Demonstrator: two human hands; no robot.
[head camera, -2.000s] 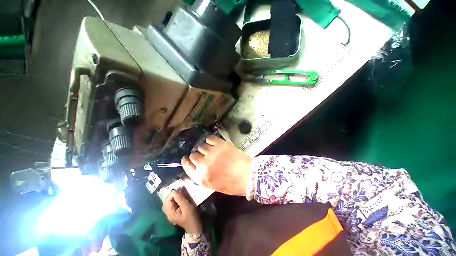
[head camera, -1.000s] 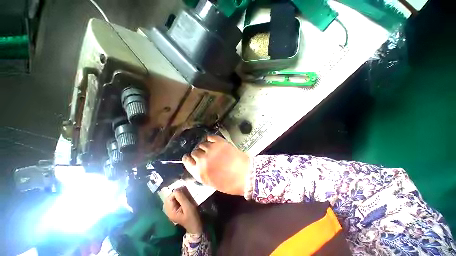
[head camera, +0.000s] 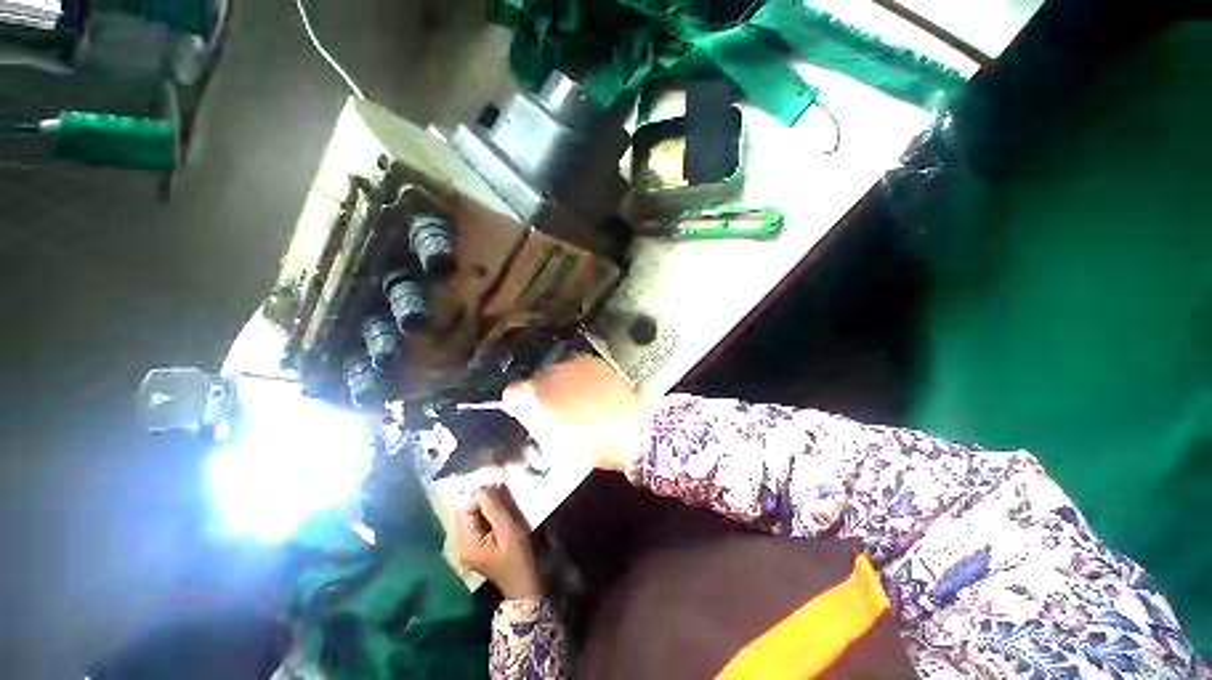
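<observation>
The pale overlock machine (head camera: 512, 266) lies across the left middle, with several dark tension knobs (head camera: 408, 300) in a row. My right hand (head camera: 574, 405) is closed on thin silvery tweezers (head camera: 476, 405), whose tip points left into the dark looper area (head camera: 432, 432). My left hand (head camera: 489, 534) is below it at the machine's front edge, fingers bent together; whether it holds a thread or anything else I cannot tell. The lamp glare (head camera: 286, 465) hides the needle area.
Green-handled snips (head camera: 728, 223) and an open tin (head camera: 654, 162) with yellowish contents and a dark block lie on the pale table (head camera: 784, 179). Green cloth lies beyond the tin (head camera: 758, 60) and below the lamp (head camera: 386, 598). A grey motor housing (head camera: 545, 133) stands behind the machine.
The view has shifted, so the machine sits further right and looks smaller. My right hand stays at the looper area with the tweezers. My left hand stays by the front edge.
</observation>
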